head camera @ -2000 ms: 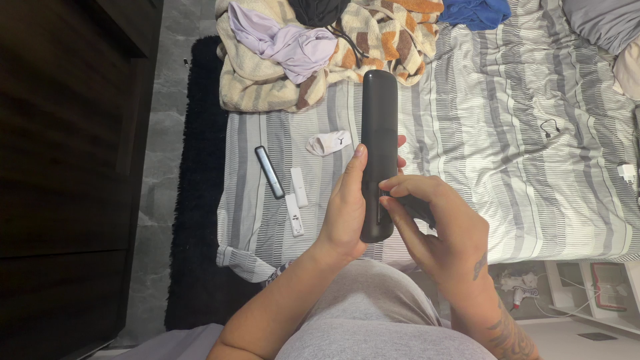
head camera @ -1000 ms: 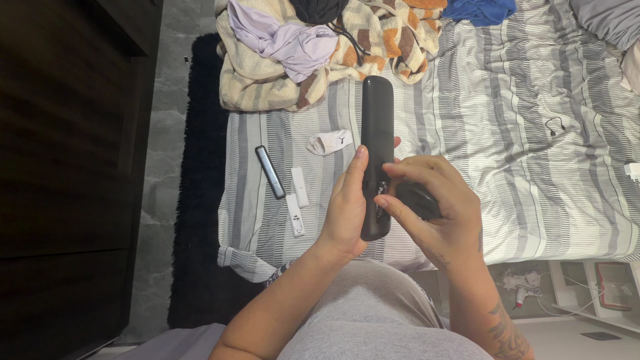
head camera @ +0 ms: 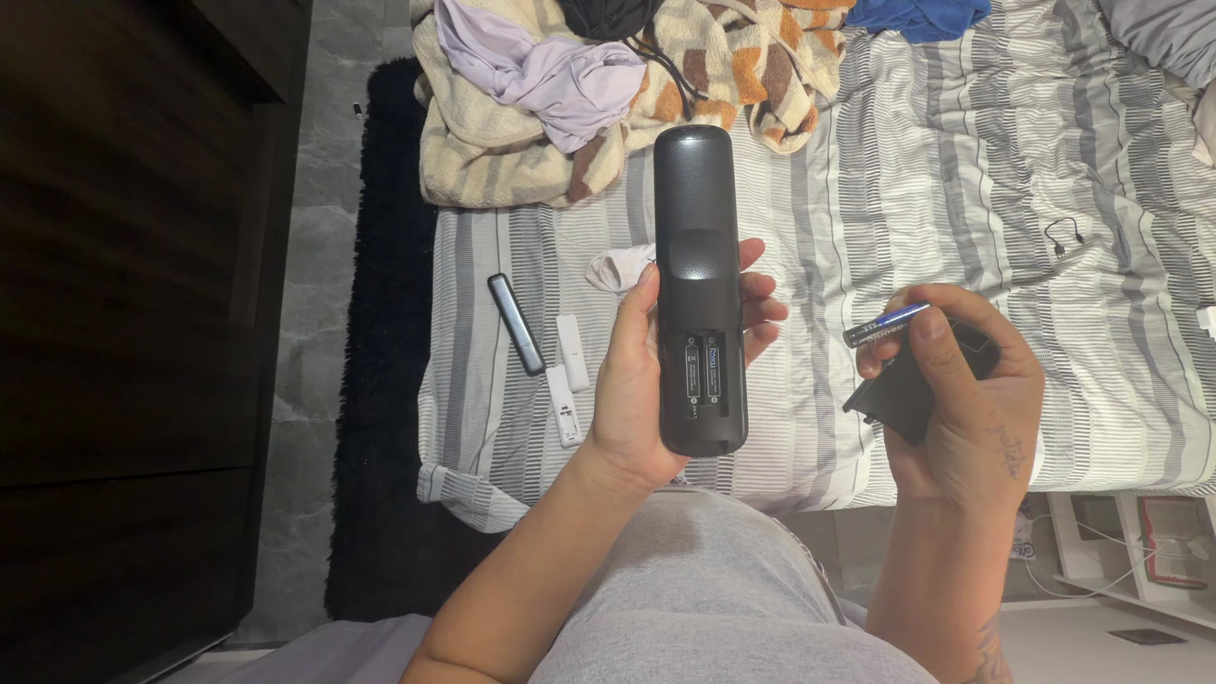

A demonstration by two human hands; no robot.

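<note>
My left hand (head camera: pixel 632 399) holds a black remote control (head camera: pixel 698 209) upright, its back facing me. The battery compartment (head camera: pixel 706 372) at its lower end is uncovered, and no battery shows in it. Off to the right, my right hand (head camera: pixel 969 408) pinches a blue and black cylindrical battery (head camera: pixel 883 325) between thumb and fingers. A black battery cover (head camera: pixel 902 389) rests in the same palm, below the battery.
On the striped bedspread (head camera: pixel 807 427) lie a dark slim device (head camera: pixel 516 323), a white remote-like piece (head camera: pixel 571 351), another white piece with an open slot (head camera: pixel 563 408) and a white sock (head camera: pixel 616 270). A patterned blanket (head camera: pixel 513 171) and lilac cloth (head camera: pixel 570 85) are bunched beyond.
My right hand has moved right, away from the remote control, with the battery and the cover. The battery compartment, earlier hidden behind my fingers, is now in plain view.
</note>
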